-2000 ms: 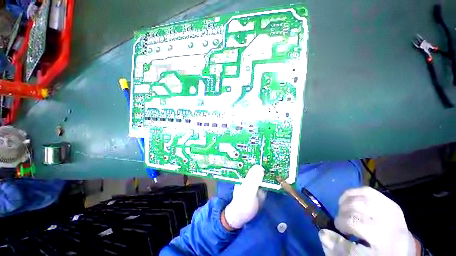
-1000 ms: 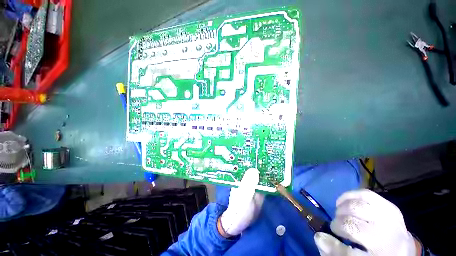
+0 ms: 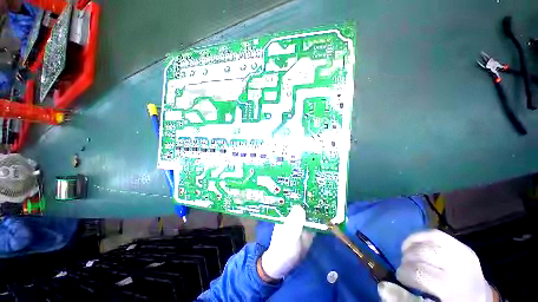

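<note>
A large green printed circuit board with a white border and bright silvery areas is over the front of the green bench, glare across its middle. My left hand, in a white glove, grips its near edge, thumb on top and fingers hidden beneath. My right hand, gloved, holds the dark handle of a soldering iron. The iron's tip is at the board's near right corner; I cannot tell if it touches.
Side cutters lie at right on the green bench beside a dark strap-like item. A blue tool with a yellow end lies partly under the board. Solder spool, fan and red carrier are left. Black totes stand below.
The board sits slightly lower in view than one second ago. The iron's tip stays by the same corner. The bench items at left have shifted slightly right in view.
</note>
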